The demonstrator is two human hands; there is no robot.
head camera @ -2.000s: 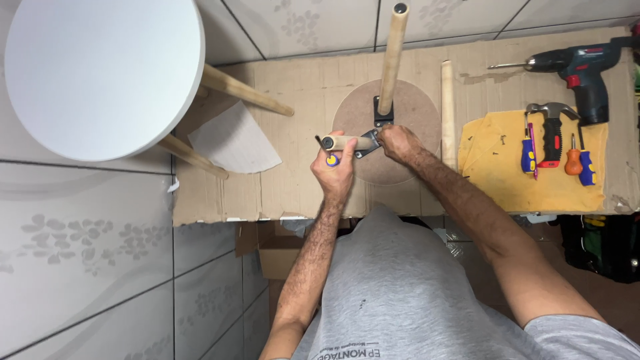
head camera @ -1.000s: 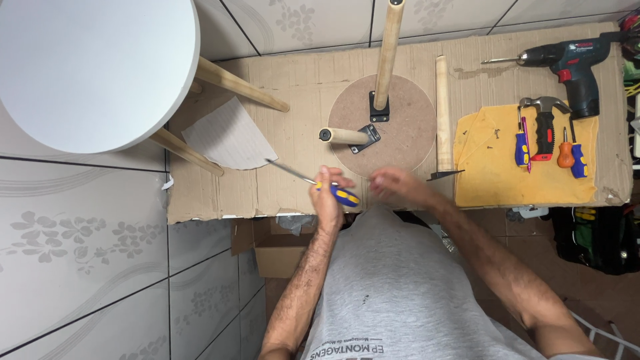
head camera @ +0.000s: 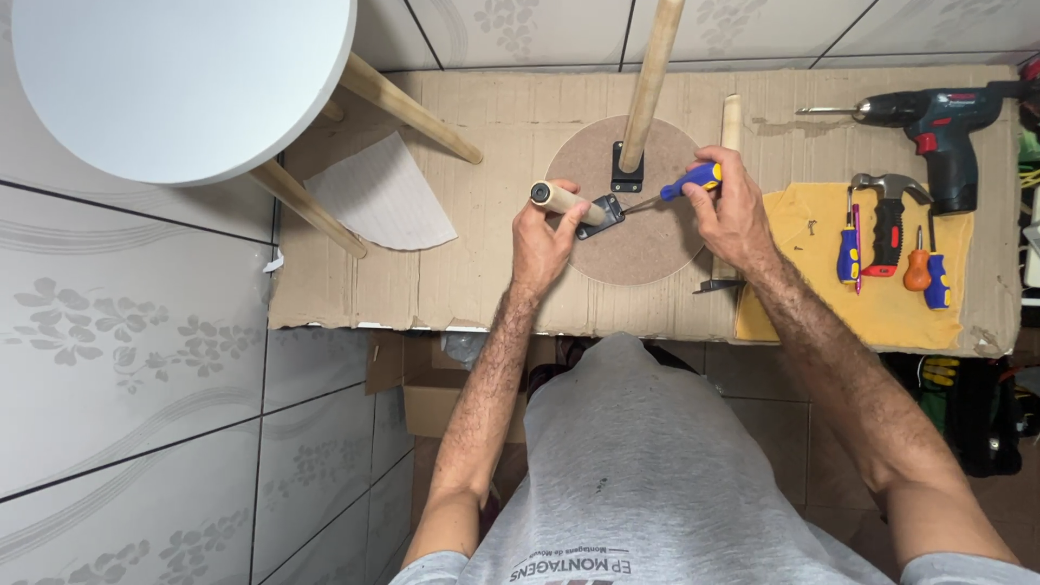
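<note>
My right hand (head camera: 727, 207) grips a blue and yellow screwdriver (head camera: 691, 181), its tip at a corner of a black metal bracket (head camera: 600, 218). My left hand (head camera: 546, 236) holds the wooden leg (head camera: 570, 201) that rises from this bracket. Under it lies a round fibreboard disc (head camera: 626, 260). A second wooden leg (head camera: 650, 81) stands on the disc in its own black bracket (head camera: 627, 180). To the right of the disc, a third wooden leg (head camera: 731, 134) lies on the cardboard, with a black bracket (head camera: 718, 286) at its near end.
A white round-topped stool (head camera: 179, 81) and a pale sheet (head camera: 386, 195) are at the left. A Bosch drill (head camera: 934, 122) lies at the right. Beside it, a yellow cloth (head camera: 780, 236) bears a hammer (head camera: 887, 231), an orange-handled screwdriver (head camera: 917, 270) and other tools. Cardboard (head camera: 479, 276) covers the worktop.
The screwdriver has passed from my left hand to my right, and its tip has moved to the bracket. My left hand has taken hold of the leg, which one second ago stood untouched.
</note>
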